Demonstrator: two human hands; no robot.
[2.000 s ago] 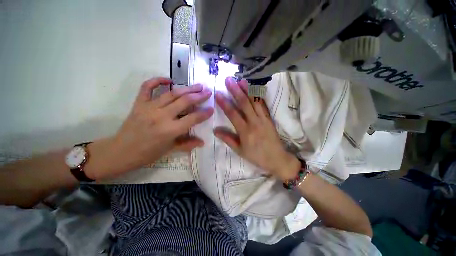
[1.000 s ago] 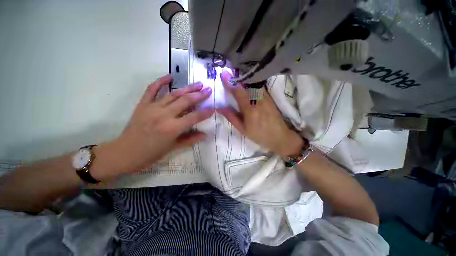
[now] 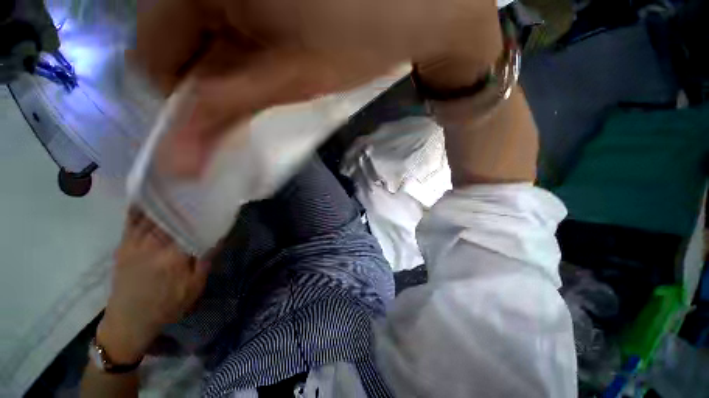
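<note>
The white garment (image 3: 264, 148) is lifted near the camera, in front of the machine, and is blurred. My left hand (image 3: 155, 272), with the watch at its wrist, grips a folded edge of it at the lower left. My right hand (image 3: 256, 70) is large and blurred at the top, with its fingers over the upper part of the cloth; its fingertips are partly hidden. The lit presser foot (image 3: 61, 71) shows at the top left, and some white cloth lies beside it.
The white machine table (image 3: 39, 256) is at the left, with a dark round hinge pad (image 3: 75, 183) near the bed. More white cloth (image 3: 400, 179) hangs past my striped apron (image 3: 303, 303). A green surface (image 3: 637, 171) and a bright green item (image 3: 653, 319) are at the right.
The view has swung, so the needle area is now at the upper left. My hands have left the flat cloth by the needle. The garment is raised and folded between them, close to the camera.
</note>
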